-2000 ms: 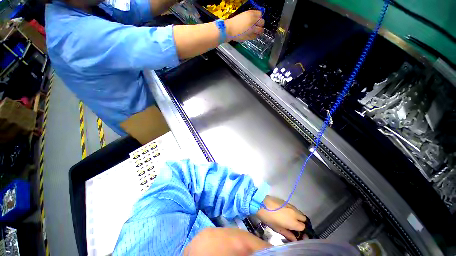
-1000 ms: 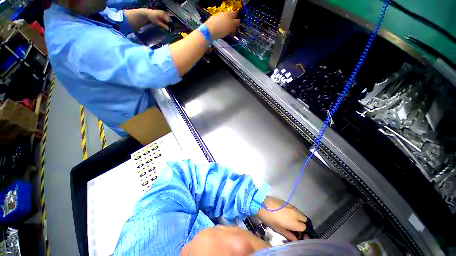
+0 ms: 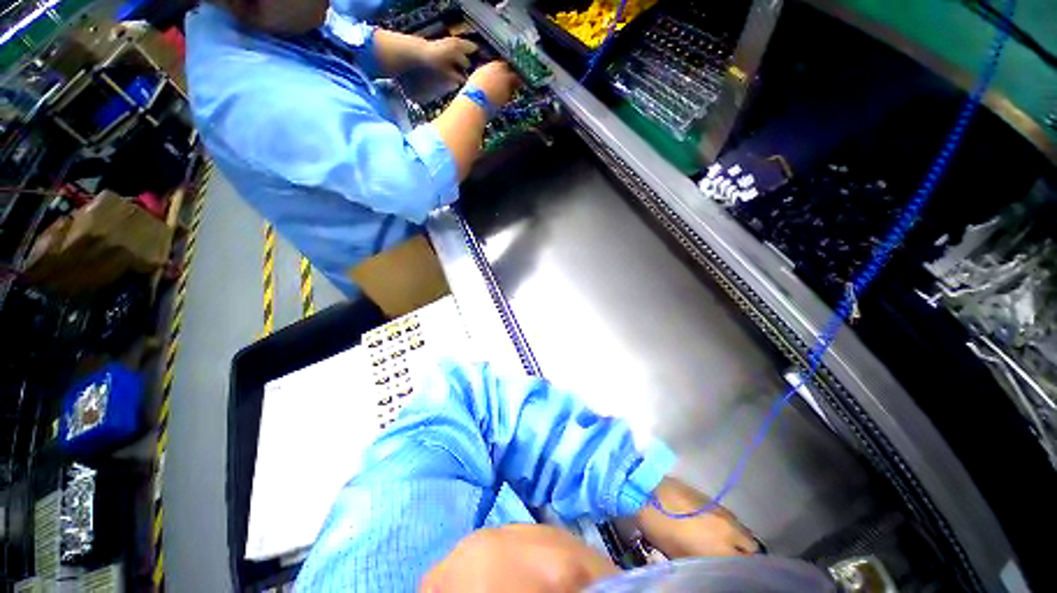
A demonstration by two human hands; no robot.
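My left hand, in a light blue sleeve with a blue coiled cord at the wrist, is low in the view over the near part of the conveyor. Its fingers point right and down. The fingertips are mostly hidden behind a pale curved edge at the bottom, so I cannot tell whether they hold anything. Small parts too unclear to name show beside the wrist. A white sheet with rows of yellow-black components lies in a black tray left of my sleeve. My right hand is not in view.
Metal conveyor rails with chains flank a shiny metal plate. Beyond are small white parts, a dark bin and heaped silver strips. The blue cord crosses the right side. A blue-coated person works at upper left.
The whole view has shifted, so things appear farther right. The neighbouring person's hand has moved from the yellow components to a green board. The dark item at my left fingertips is now mostly out of sight.
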